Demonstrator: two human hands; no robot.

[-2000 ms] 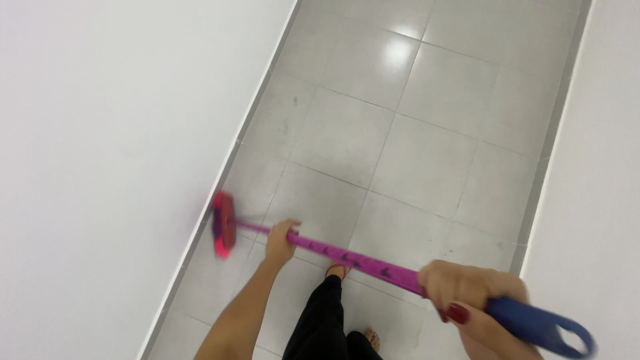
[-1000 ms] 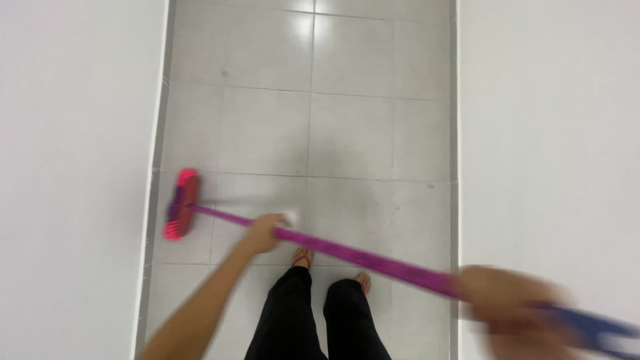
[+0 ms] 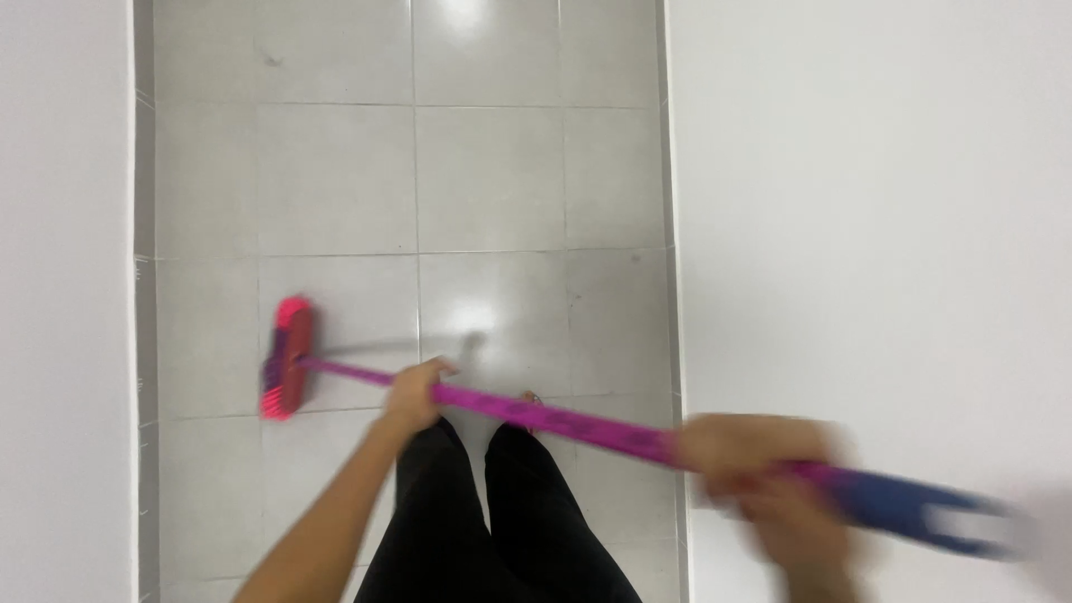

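A broom with a magenta patterned handle (image 3: 569,423) slants across the view. Its red broom head (image 3: 295,358), with pink and purple bristles, is at the left over the floor tiles, a little away from the left wall. My left hand (image 3: 414,395) is closed around the lower part of the handle. Farther up, my right hand (image 3: 758,461), blurred, grips the handle just below its blue end grip (image 3: 913,507), which has a hanging slot.
Grey floor tiles (image 3: 494,180) run between a white left wall (image 3: 67,251) and a white right wall (image 3: 871,209), both with grey skirting. My legs in black trousers (image 3: 444,511) are at the bottom; one sandalled foot shows partly.
The broom head, against the left skirting two seconds ago, now sits farther out on the tiles. Both hands have stayed on the handle. The view has turned in line with the corridor.
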